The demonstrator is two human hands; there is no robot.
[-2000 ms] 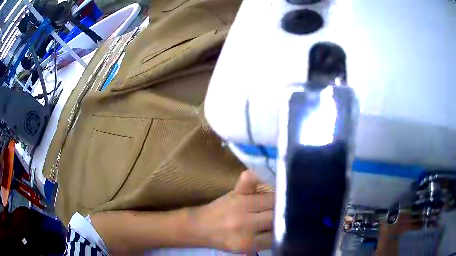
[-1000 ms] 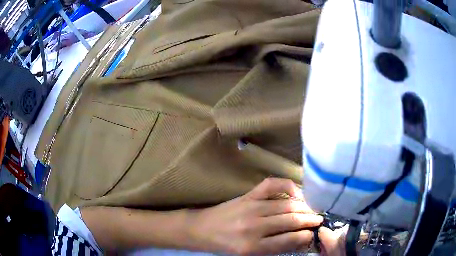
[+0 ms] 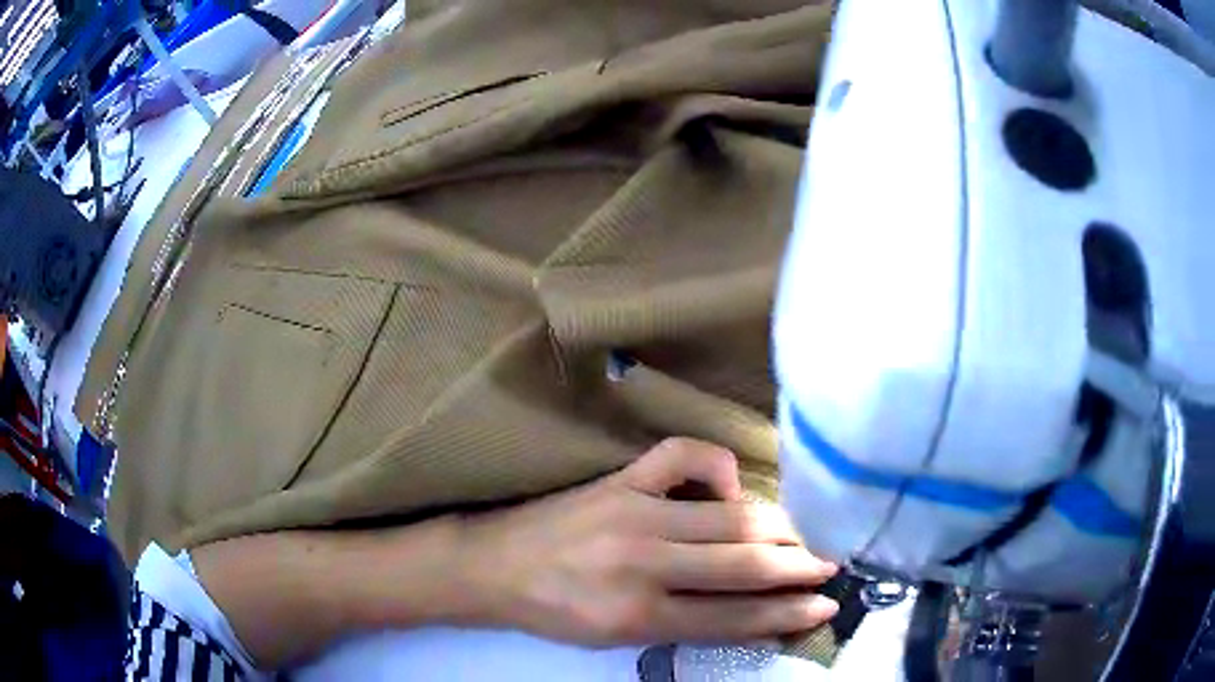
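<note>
The brown garment (image 3: 493, 400) spreads over the table, with a stitched curved pocket outline at left and a slit higher up. My left hand (image 3: 640, 560) lies on its near edge, thumb and index finger bent at a fold of cloth, the other fingers stretched toward the needle area. A small piece of black band (image 3: 847, 602) shows at the fingertips. The white sewing machine head (image 3: 933, 307) with a blue stripe stands at right and hides the cloth under it. The needle is not clearly visible. My right hand cannot be made out.
Stacked brown strips (image 3: 200, 247) with glittering lines and a blue edge lie at left. A chrome guard (image 3: 1153, 533) curves at the lower right. The white table edge (image 3: 440, 660) shows below my left forearm. A dark grey device (image 3: 47, 253) stands at far left.
The view has shifted, so the machine head appears farther right than two seconds ago. Fingers seen near the needle area one second ago, beyond my left fingertips, no longer show there.
</note>
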